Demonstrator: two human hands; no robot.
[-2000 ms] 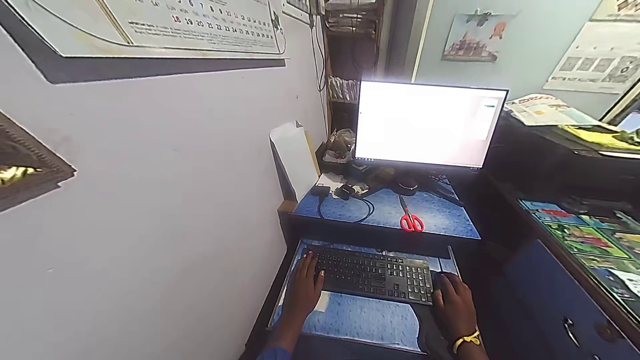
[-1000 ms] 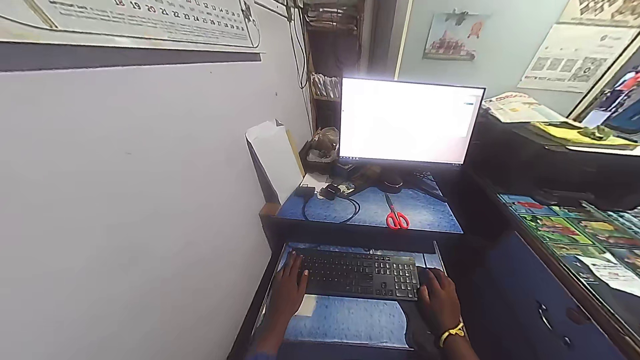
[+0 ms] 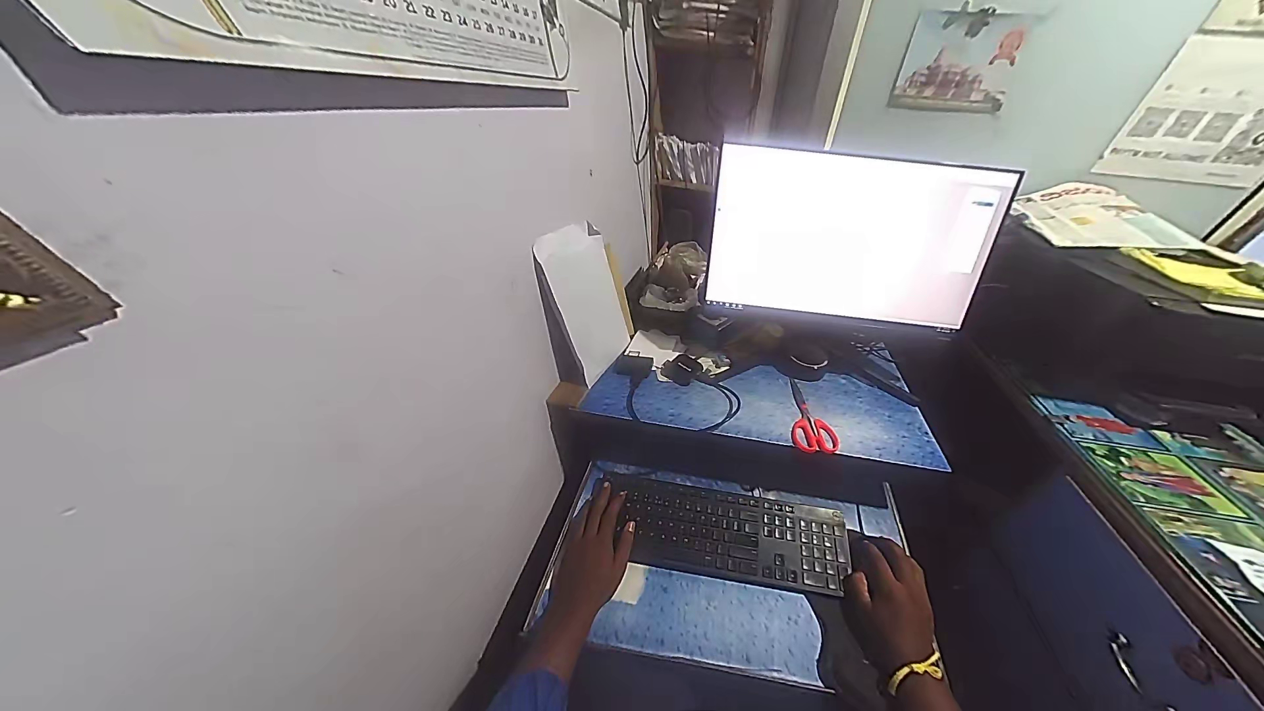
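Note:
My left hand (image 3: 592, 553) rests at the left end of a black keyboard (image 3: 731, 531), its fingers apart on and beside the keys. At the keyboard's right end my right hand (image 3: 892, 597) lies over a dark computer mouse (image 3: 871, 546), mostly hidden under the palm and fingers. A yellow band circles the right wrist. Both hands are above a pull-out tray (image 3: 711, 617) with a blue surface. Beyond it, scissors with red handles (image 3: 815, 434) lie on the blue desktop (image 3: 760, 403), below a lit monitor (image 3: 859, 237).
A black cable (image 3: 637, 395) curls on the desktop at the left, near white papers (image 3: 585, 296) leaning by the wall. The wall runs close along the left side. At the right stand a dark printer-like machine (image 3: 1116, 316) and a counter with colourful pictures (image 3: 1150, 479).

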